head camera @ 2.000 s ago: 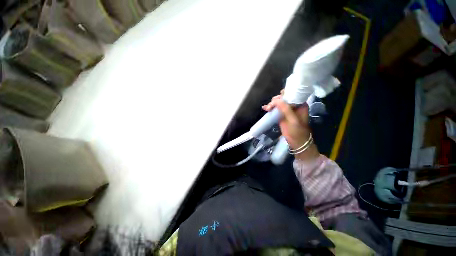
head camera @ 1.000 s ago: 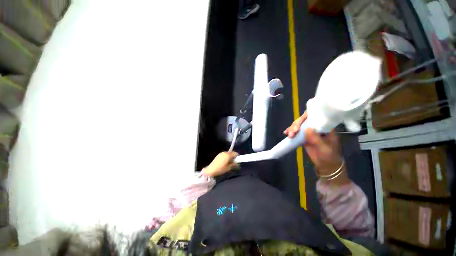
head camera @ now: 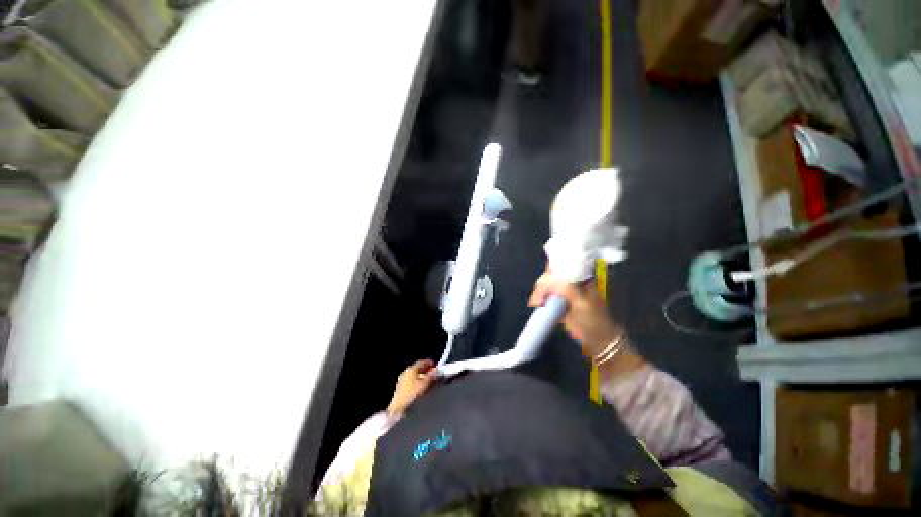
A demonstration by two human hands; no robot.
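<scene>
The white cloth-wrapped steamer head (head camera: 586,217) is held upright over the dark floor, right of the table. My right hand (head camera: 576,306) is closed around its handle. My left hand (head camera: 413,384) is closed on the white steamer hose (head camera: 485,362), low in front of my body. The pale steamer stand arm (head camera: 471,242) stands between the table and the steamer head. The round steamer base (head camera: 483,293) shows partly behind the stand arm.
The white worktable (head camera: 222,232) fills the left side. Beige bags (head camera: 76,76) line its far left edge, and one bag (head camera: 61,464) is at the lower left. Cardboard boxes (head camera: 843,444) sit on shelving at the right. A greenish round unit (head camera: 715,287) stands by the shelves.
The steamer head has moved left from beside the shelves to nearer the stand. Since the earliest frame, my left hand has come into view and taken hold of the hose.
</scene>
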